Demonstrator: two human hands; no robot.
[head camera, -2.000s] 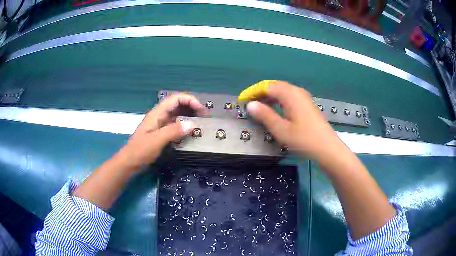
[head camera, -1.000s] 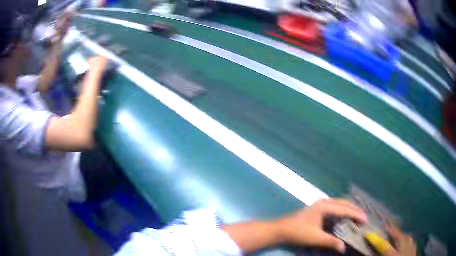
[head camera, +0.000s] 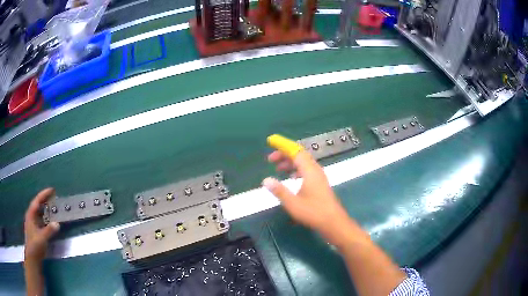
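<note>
My left hand (head camera: 37, 237) is at the far left, with its thumb and fingertips around the left end of a grey four-position plate (head camera: 75, 216) on the belt. My right hand (head camera: 312, 193) is open and empty, fingers apart, with a yellow finger cot. It overlaps the left end of another plate (head camera: 331, 151). The plate stack (head camera: 173, 241) stands at the belt edge, its top plate showing four brass centres. Another plate (head camera: 182, 200) lies just behind it. The black parts tray (head camera: 200, 272), scattered with small bright-glinting rings, is cut off by the bottom edge.
One more plate (head camera: 398, 130) lies farther right on the green conveyor belt (head camera: 220, 136). Beyond are a blue bin (head camera: 75, 75) with a plastic bag, a red bin (head camera: 23, 96) and a reddish-brown fixture (head camera: 257, 40). A metal frame (head camera: 446, 69) stands at the upper right.
The view has swung from the worker on the left back over the belt and tray. My hands, close together around a plate before, are now wide apart; my right hand is open.
</note>
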